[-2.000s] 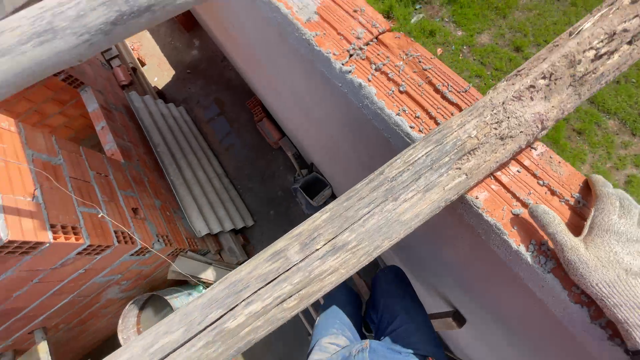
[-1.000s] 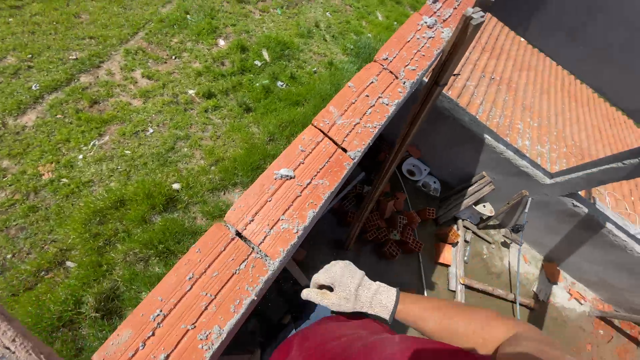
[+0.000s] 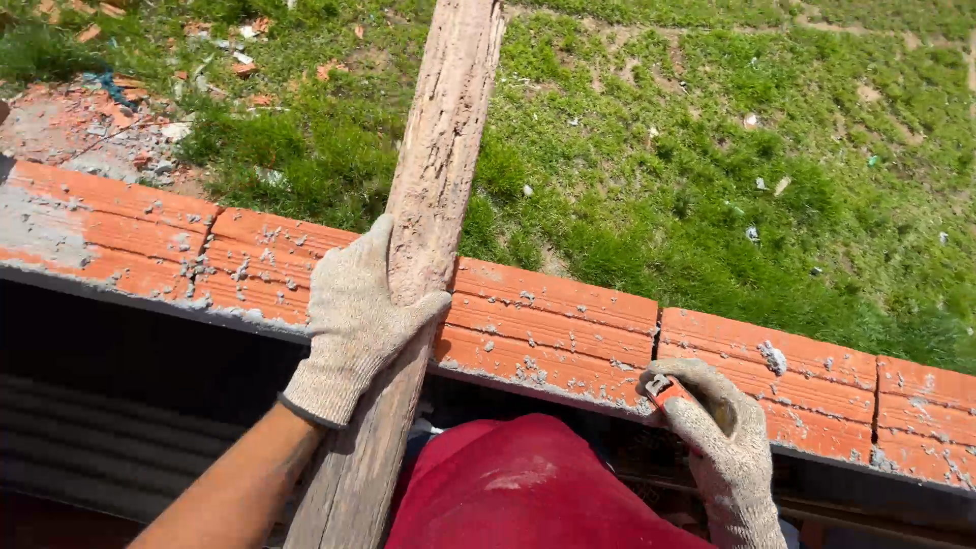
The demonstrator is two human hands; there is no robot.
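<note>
A weathered wooden beam (image 3: 438, 160) lies across the top of a wall of orange hollow clay bricks (image 3: 549, 320). My left hand (image 3: 362, 313), in a knitted work glove, is on the beam where it crosses the wall, with fingers and thumb wrapped over its near faces. At the wall's inner edge, right of the beam, my right hand (image 3: 717, 427), gloved too, pinches a small orange and metal tool (image 3: 665, 390) between thumb and fingers. Most of that tool is hidden, so its kind cannot be told. Mortar crumbs (image 3: 772, 357) dot the bricks.
Beyond the wall, grass (image 3: 648, 191) lies well below, with broken brick and rubble (image 3: 114, 137) at the upper left. On the near side, the wall drops into shadow, where corrugated sheets (image 3: 91, 450) show at lower left. My red shirt (image 3: 526, 488) is close against the wall.
The view has swung widely. My right hand now holds a small orange tool at the wall's edge. My left hand is now seen on the beam.
</note>
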